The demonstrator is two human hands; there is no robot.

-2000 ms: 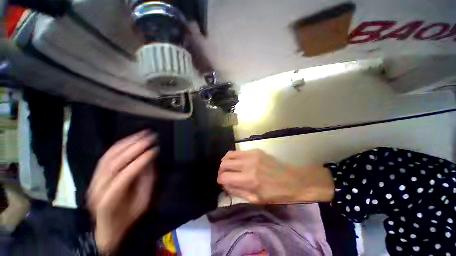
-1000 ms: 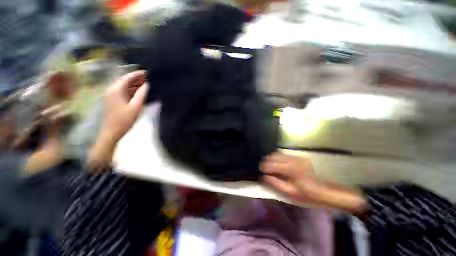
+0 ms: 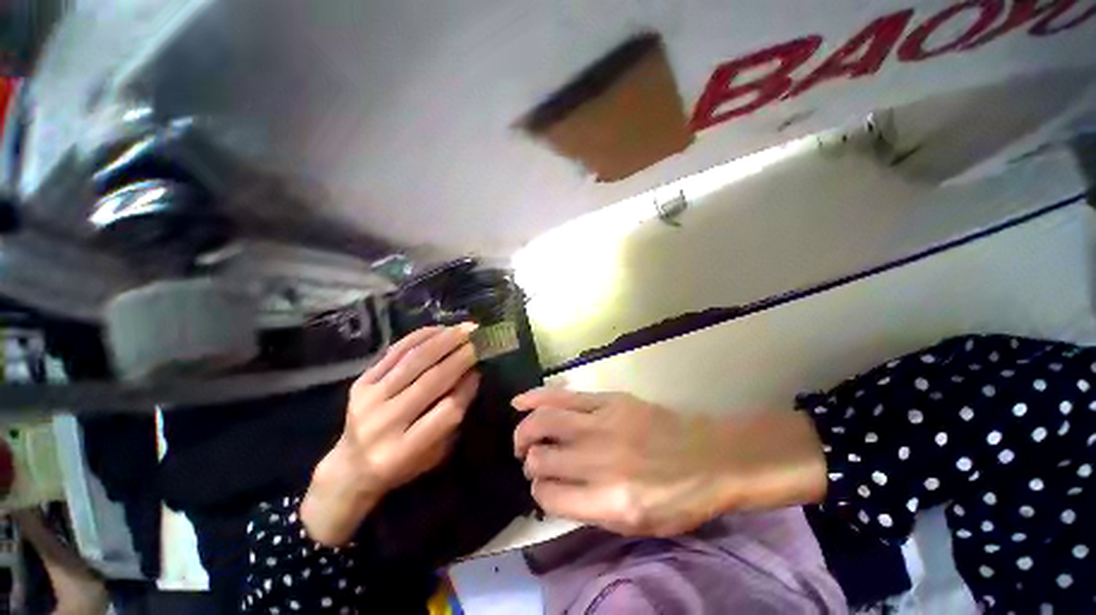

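Black cloth [image 3: 463,481] lies on the machine bed under the needle area and hangs toward the lap. The presser foot area [image 3: 499,340] shows just above the cloth; the needle itself cannot be made out. My left hand [image 3: 406,421] lies flat on the cloth, fingertips close to the presser foot. My right hand [image 3: 613,463] pinches the cloth's right edge with curled fingers, just in front of the foot. The white sewing machine head [image 3: 397,144] with red lettering fills the top of the view.
Mauve cloth [image 3: 709,577] covers the lap. A brown patch [image 3: 619,114] is on the machine head. A ribbed pale knob [image 3: 180,330] is blurred at left. More black cloth [image 3: 252,451] hangs at left. Part of another person's arm [image 3: 66,577] shows at the lower left edge.
The view has come closer to the machine head. My left hand has moved from the cloth's far left side onto the cloth beside the foot. My right hand stays at the right edge.
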